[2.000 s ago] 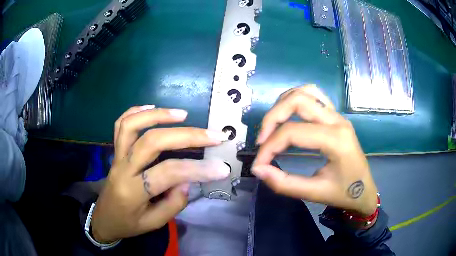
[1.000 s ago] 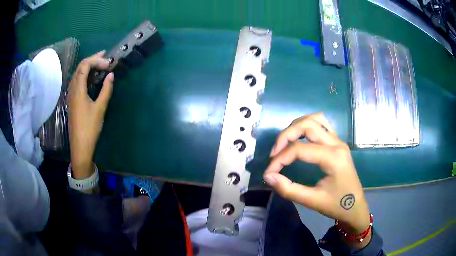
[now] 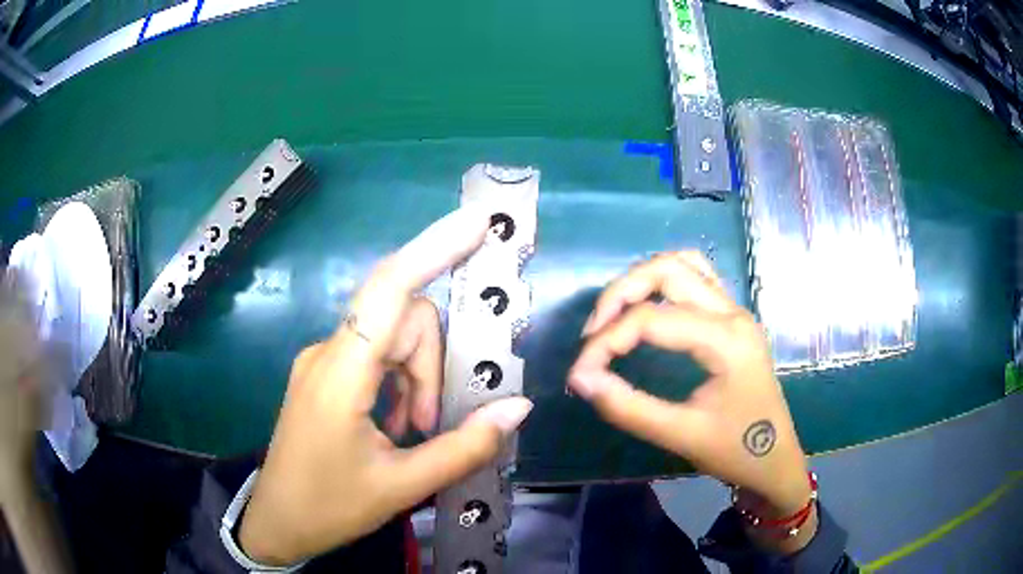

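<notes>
A long grey metal housing bar (image 3: 477,336) with a row of dark round holes lies upright in front of me; its lower end is cut off by the picture's edge. My left hand (image 3: 381,392) is over the bar, its index finger beside the top hole and its thumb across the bar below the third visible hole. My right hand (image 3: 696,381) is right of the bar, not touching it, with thumb and index fingertips pinched together; whether something tiny is between them cannot be seen.
A second housing bar (image 3: 213,241) lies slanted at left. A clear plastic tray (image 3: 830,235) lies at right, another tray (image 3: 110,370) at far left beside a person's white-gloved hand (image 3: 70,280). A labelled metal bar (image 3: 698,123) and blue tape (image 3: 653,150) are at upper right.
My left hand has come from the second bar back to the upright bar. The second bar now lies lower and further left. My right hand stays pinched. The view has shifted.
</notes>
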